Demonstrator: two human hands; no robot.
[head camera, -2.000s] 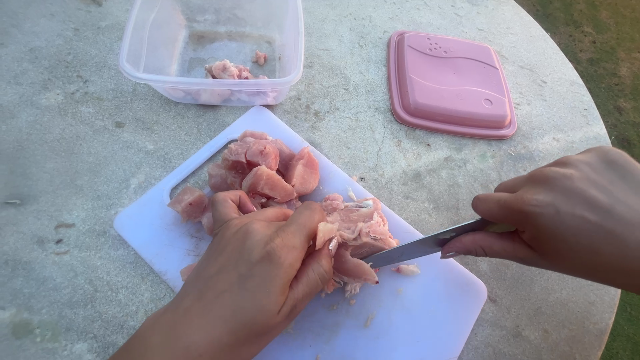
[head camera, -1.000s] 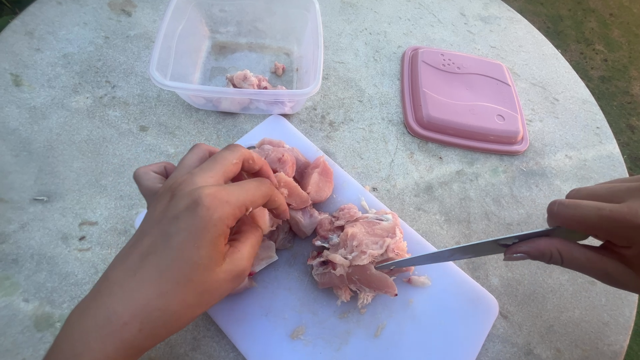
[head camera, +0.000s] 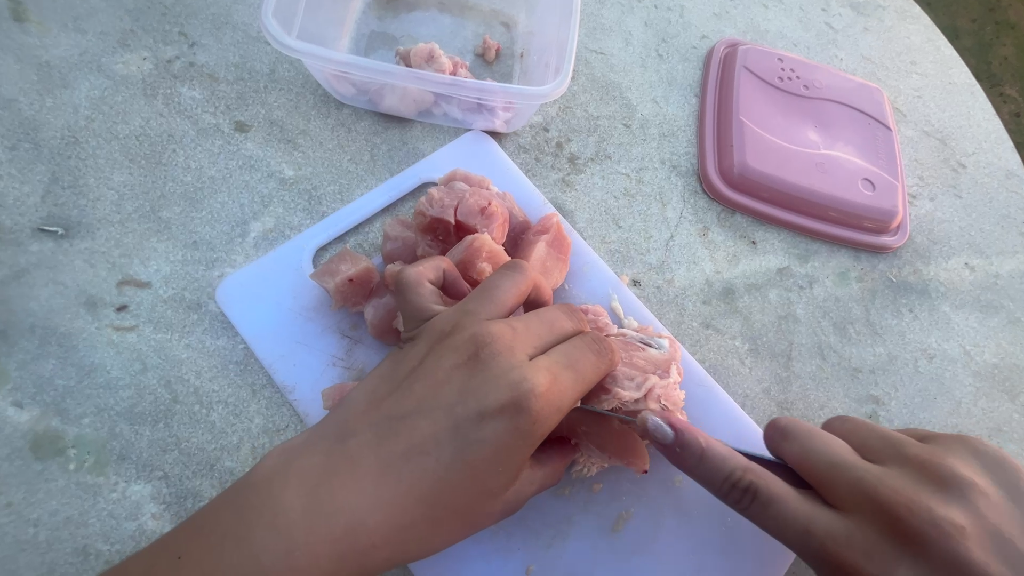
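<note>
A white plastic cutting board (head camera: 280, 312) lies at an angle on the table. Cut chunks of raw meat (head camera: 480, 216) are heaped near its handle slot. My left hand (head camera: 480, 384) presses on a larger piece of raw meat (head camera: 640, 368) right of the heap, its fingers bent over the meat and its thumb low at the near side. My right hand (head camera: 840, 488) grips a knife (head camera: 756, 458), index finger stretched along the blade. The blade is in the meat, between a lower flap and the rest; its tip is hidden by my left hand.
A clear plastic container (head camera: 432, 92) holding raw meat scraps stands beyond the board's far corner. A pink plastic lid (head camera: 808, 144) lies at the right on the round stone-like table (head camera: 144, 200). The table's curved edge runs along the upper right, with ground beyond.
My left hand has moved from the heap of chunks back onto the larger piece. My right hand has come closer to the meat, and its index finger now lies along the blade.
</note>
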